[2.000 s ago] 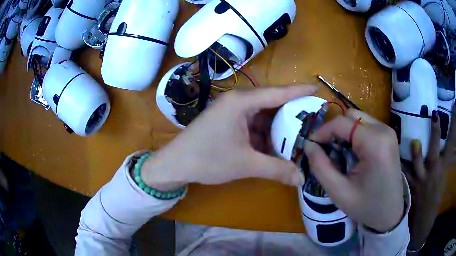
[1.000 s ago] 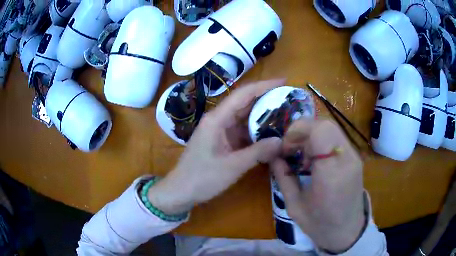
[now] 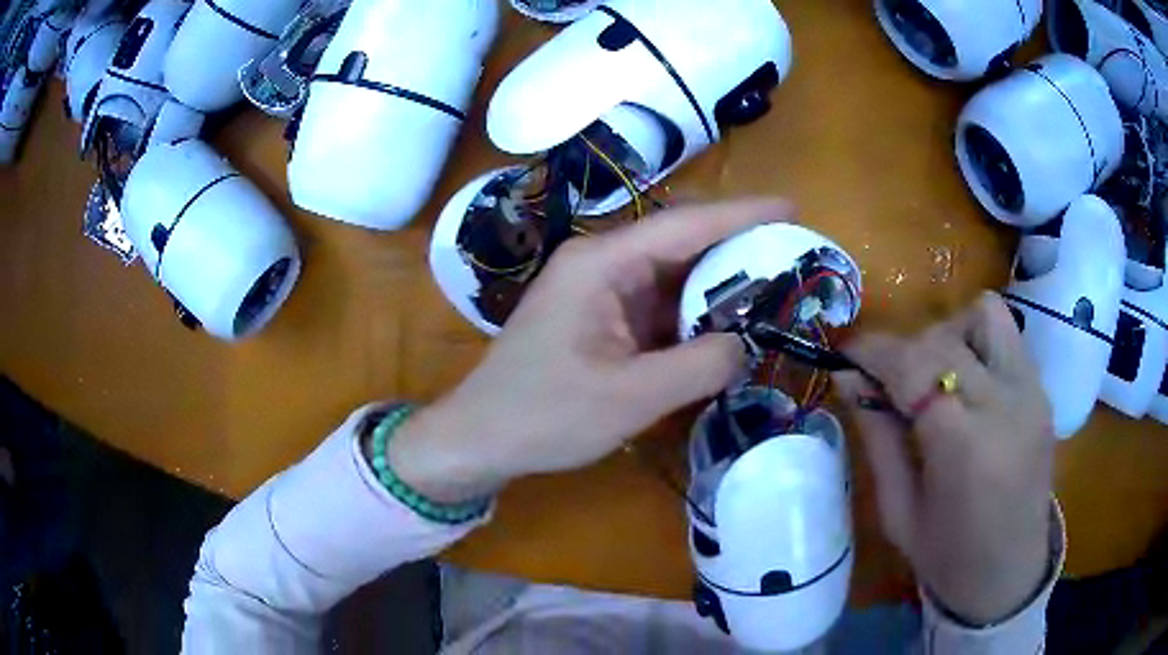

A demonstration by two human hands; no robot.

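My left hand (image 3: 576, 352) holds a white base shell (image 3: 705, 292) by its left side, thumb at the lower rim. The shell's open side faces up and shows dark parts, a board and coloured wires. My right hand (image 3: 954, 435) holds dark tweezers (image 3: 820, 353) at the fingertips. Their tip is at the shell's lower rim, near my left thumb; what it touches is unclear. Red, yellow and black wires (image 3: 797, 380) run from the shell to a white camera body (image 3: 784, 518), which lies just below it, near the bench edge.
Another open base shell (image 3: 455, 250) is wired to a white camera body (image 3: 679, 51) beyond my left hand. More white camera bodies crowd the left (image 3: 211, 237) and right (image 3: 1040, 138). The orange-brown bench edge curves in front of me.
My right hand has moved right and now holds the tweezers that lay on the bench. The shell tilts open side up, and the wired body below it is more in view.
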